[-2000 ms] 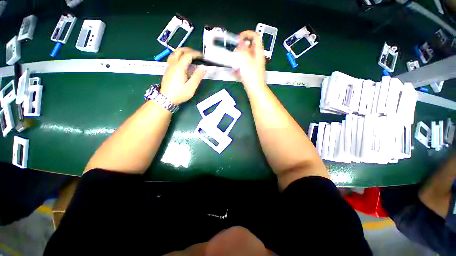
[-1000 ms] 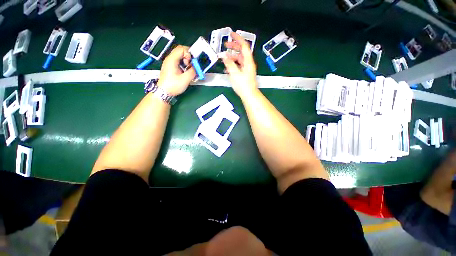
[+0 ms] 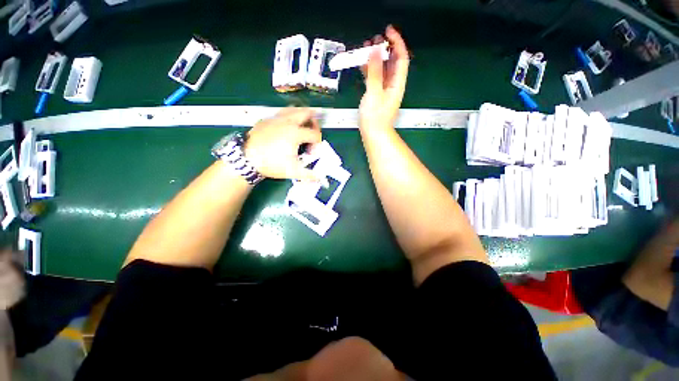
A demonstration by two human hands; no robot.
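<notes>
My right hand (image 3: 386,78) holds a white unit (image 3: 359,57) seen edge-on above the belt. My left hand (image 3: 283,143), with a metal watch on the wrist, is over the loose white front covers (image 3: 313,216) on the near worktop. Its fingers reach the upper cover; whether they grip it I cannot tell. Two white units stand side by side on the belt, one at the left (image 3: 290,62) and one at the right (image 3: 324,65), just left of the held unit.
An open unit (image 3: 195,64) with a blue part lies on the belt to the left. A pale metal strip (image 3: 186,116) crosses the worktop. A block of stacked covers (image 3: 536,201) stands at the right. More units lie far left and right. Part of a person (image 3: 655,290) shows at the right edge.
My left hand has let go of the open unit with the blue part and moved down to the loose covers. My right hand has risen and moved right, now with a white unit.
</notes>
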